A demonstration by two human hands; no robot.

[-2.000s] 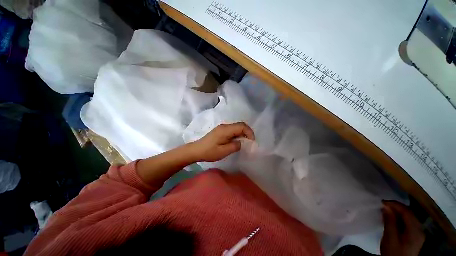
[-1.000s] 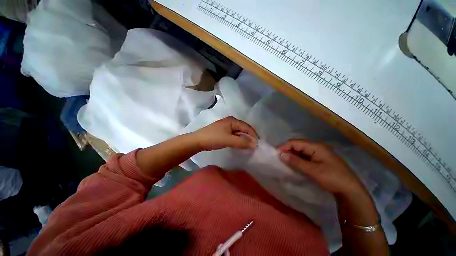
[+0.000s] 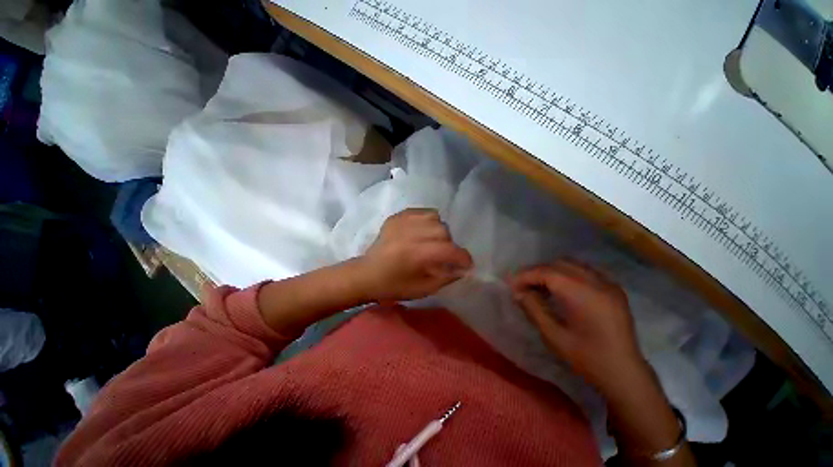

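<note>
The sheer white fabric [image 3: 498, 333] lies crumpled over the lap and along the table's front edge. My left hand [image 3: 416, 258] is closed on a pinched edge of it, near the middle of the view. My right hand [image 3: 575, 315] pinches the same fabric a short way to the right, with thumb and forefinger. A narrow pale strip of the fabric runs between the two sets of fingertips. Whether a loose thread is held there is too small to tell.
A white table [image 3: 585, 55] with a wood-coloured edge and a black printed ruler [image 3: 598, 137] runs diagonally above the hands. Part of the sewing machine [image 3: 790, 91] shows at upper right. White fabric bundles [image 3: 247, 182] are heaped at left. A pale drawstring [image 3: 425, 438] hangs on the pink top.
My right hand has come from the far lower right to beside my left hand and pinches the fabric. Since a second ago, my left hand has turned knuckles up and the fabric between the hands has narrowed.
</note>
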